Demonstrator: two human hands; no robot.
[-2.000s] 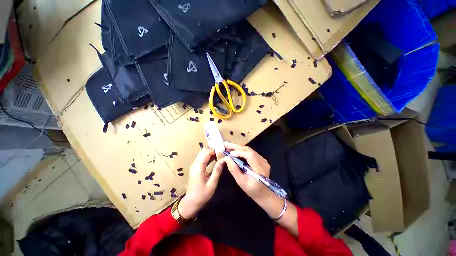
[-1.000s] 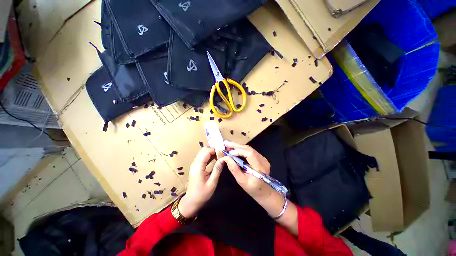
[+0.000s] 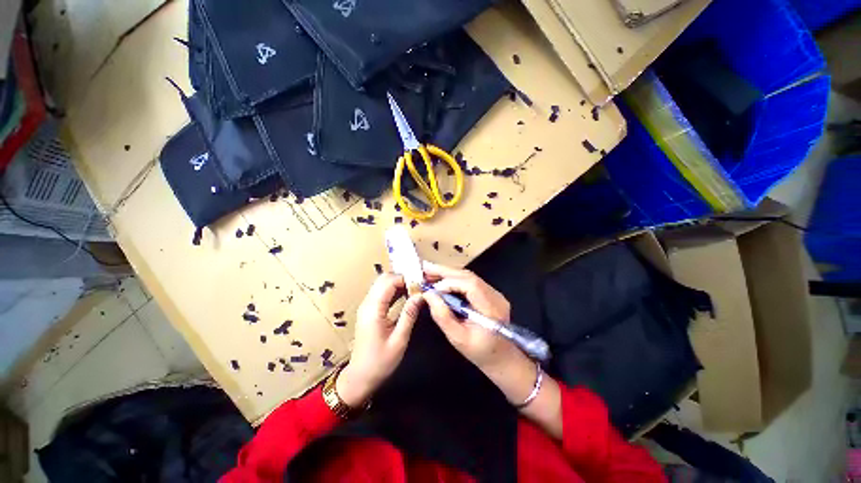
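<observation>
A small white paper slip (image 3: 405, 256) stands out from my fingertips above the table edge. My left hand (image 3: 382, 332) pinches its lower end between thumb and fingers. My right hand (image 3: 472, 321) holds a slim whitish-blue pen (image 3: 503, 330), its tip at the lower end of the slip; the exact tip is hidden by my fingers. Yellow-handled scissors (image 3: 428, 179) lie beyond the slip, blades pointing away, partly on the black fabric pouches (image 3: 274, 108). The pouches overlap and show small white triangular logos.
Black trimmings (image 3: 283, 327) are scattered on the tan cardboard (image 3: 222, 302). A blue bin (image 3: 779, 141) stands at upper right. An open carton (image 3: 746, 321) and black fabric pieces (image 3: 614, 325) are at right. More black fabric (image 3: 142, 439) lies at lower left.
The pen's rear end has shifted slightly and looks blurred now. Both hands keep nearly the same place and grip. The view has shifted very slightly.
</observation>
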